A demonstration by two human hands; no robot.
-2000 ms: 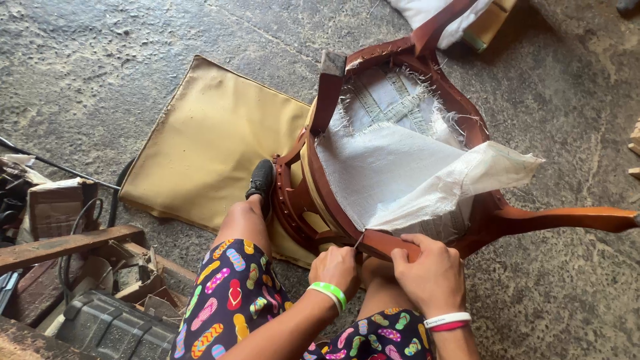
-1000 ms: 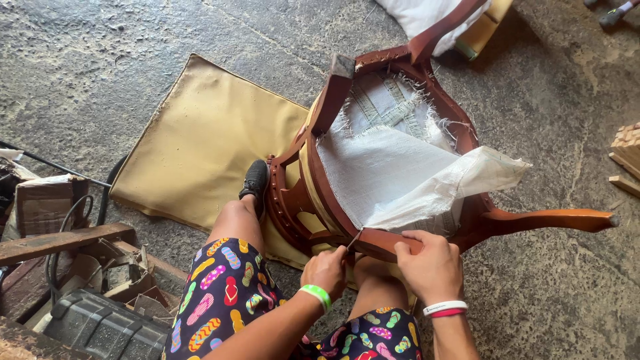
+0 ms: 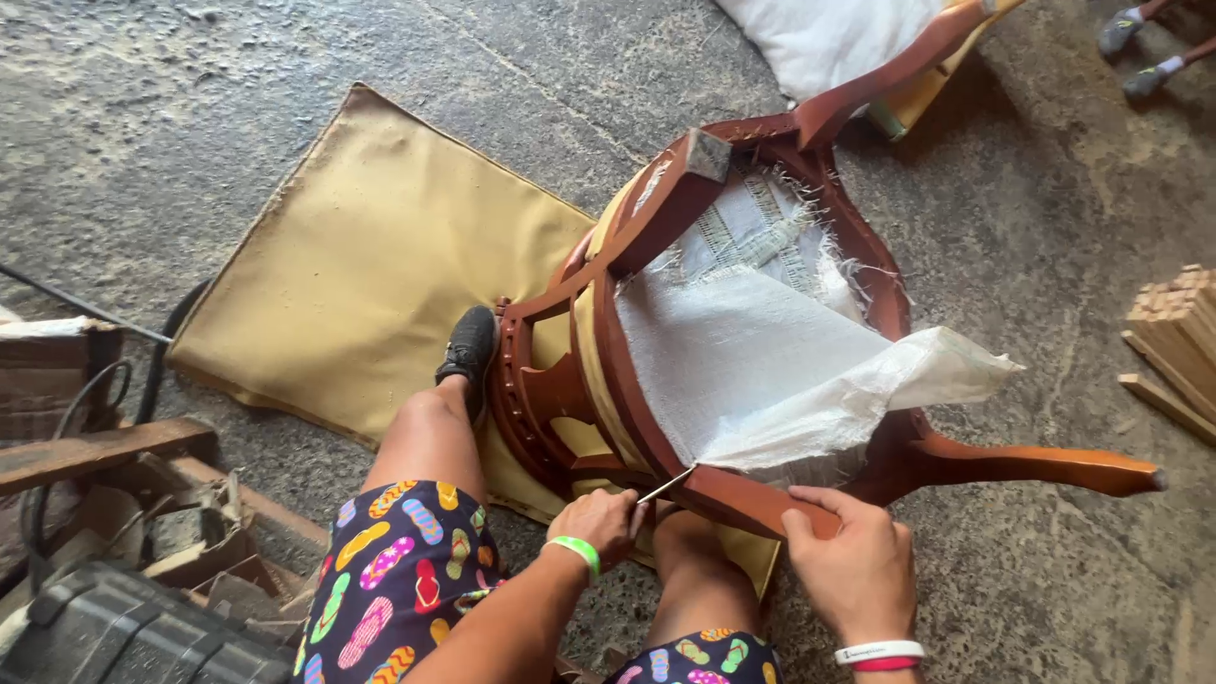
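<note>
An upturned wooden chair (image 3: 560, 380) lies between my legs, its underside facing me. White woven fabric (image 3: 750, 342) covers part of the seat bottom, with a loose flap folded toward the right; frayed fabric and webbing (image 3: 750, 223) show beyond it. My left hand (image 3: 598, 525) grips a thin metal-shafted tool (image 3: 668, 484), its handle hidden in the fist. The tip touches the frame at the fabric's near edge. My right hand (image 3: 850, 551) holds the end of the near chair leg (image 3: 760, 502), thumb and fingers around it.
A tan padded sheet (image 3: 380, 266) lies under the chair. Wood scraps (image 3: 104, 451) and a black case (image 3: 133, 627) stand at lower left. A white cushion or sack (image 3: 841, 38) is at the top, wood strips (image 3: 1178, 332) at right, another person's feet (image 3: 1135, 57) at upper right.
</note>
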